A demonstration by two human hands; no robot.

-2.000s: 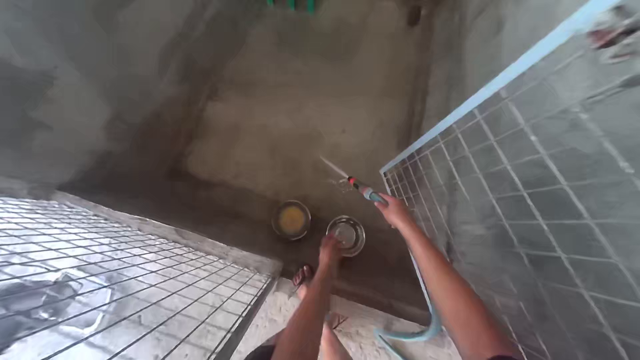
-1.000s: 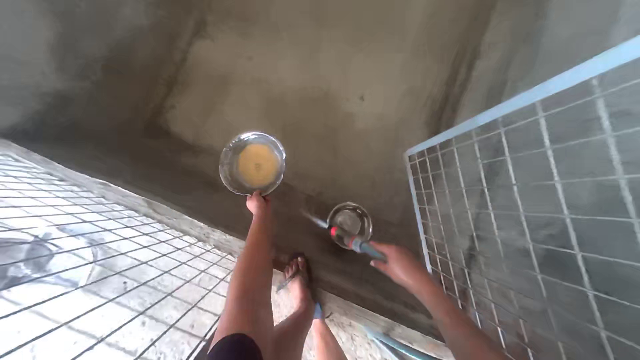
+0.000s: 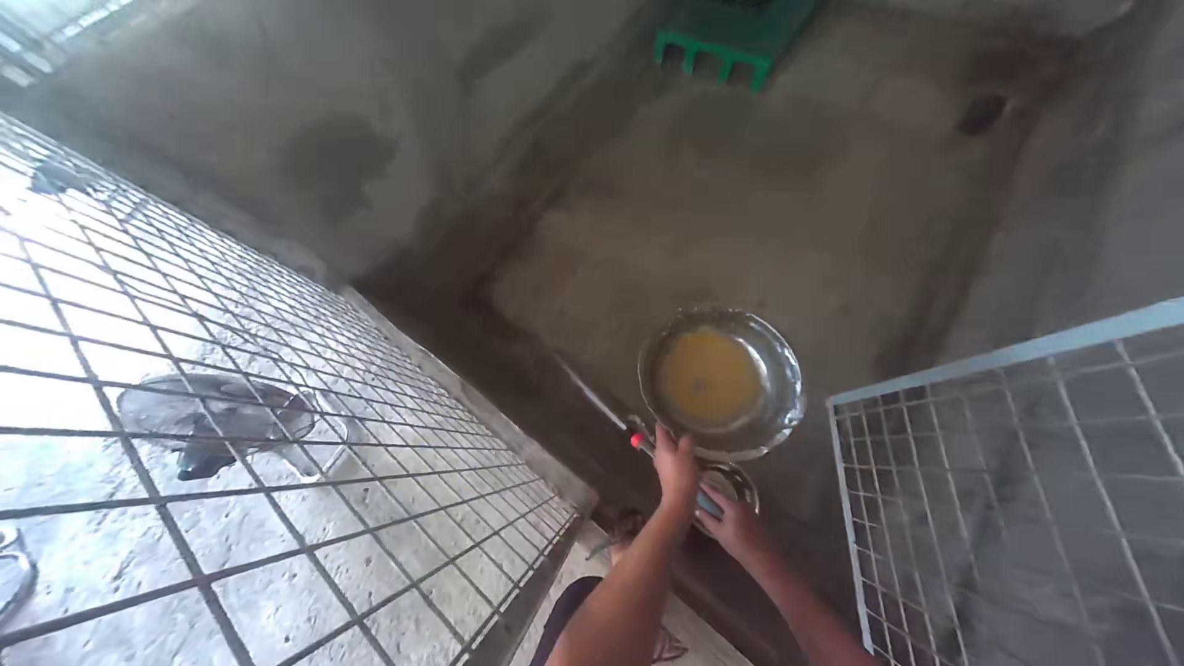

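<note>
My left hand (image 3: 678,467) grips the near rim of a shiny metal bowl (image 3: 784,363) that has yellowish contents in it. With my right hand (image 3: 735,525) I hold the grey-blue handle of a tool with a red part (image 3: 636,440) and a thin pale streak, perhaps a blade or a water jet, pointing up and left. What kind of tool it is I cannot tell. A second metal bowl (image 3: 746,487) lies behind my hands, partly hidden by them and by the first bowl.
A wire mesh panel (image 3: 277,425) stands at left, with a dark animal (image 3: 217,416) beyond it. At right is a blue-framed mesh gate (image 3: 1008,365). A green slatted plastic piece (image 3: 717,42) and a dark hole (image 3: 982,114) are on the far side of the wet concrete floor (image 3: 786,222).
The bowl with yellowish contents, held in my left hand, has moved from left of the second bowl to partly over it. My two hands are now close together. The view has turned.
</note>
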